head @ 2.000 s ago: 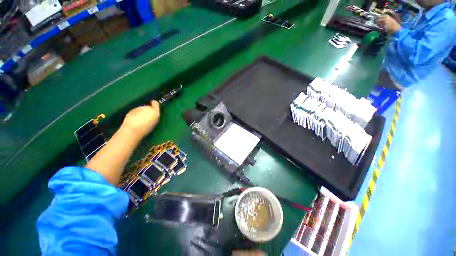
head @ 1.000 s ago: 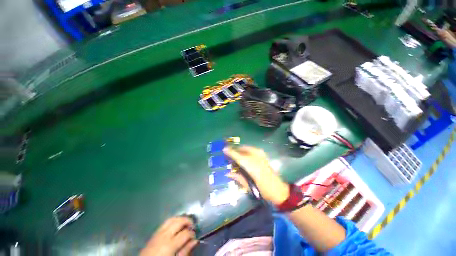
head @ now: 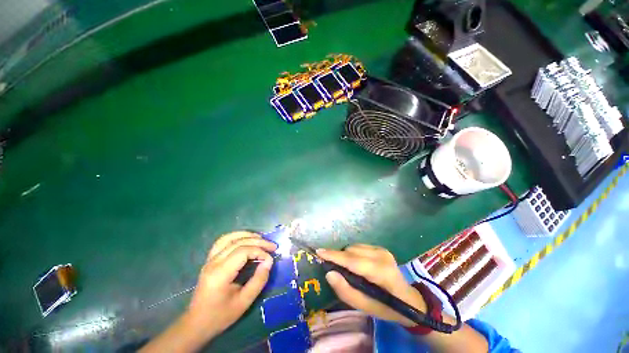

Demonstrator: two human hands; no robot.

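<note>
My right hand (head: pixel 369 279) holds the black soldering iron (head: pixel 386 296) like a pen, its tip at the top of the blue board strip (head: pixel 281 307). My left hand (head: pixel 231 276) is closed at the strip's upper left, fingertips beside the iron tip. A thin solder wire (head: pixel 171 298) runs over the mat into my left hand; its end is hidden by glare and fingers. The strip lies on the green mat with orange flex tails (head: pixel 312 285) on its right side. Its top board is partly covered by my fingers.
A round fan (head: pixel 386 131) and white cup (head: pixel 476 162) stand ahead right, before a black tray (head: pixel 510 103) with white parts. Finished panels (head: pixel 318 91) lie left of the fan. Loose screens (head: pixel 54 289) lie far left. A component box (head: pixel 476 265) is at right.
The view has turned from the finished panels down to the work. My left hand has moved up to the strip, and my right hand now has the iron's tip at its top end.
</note>
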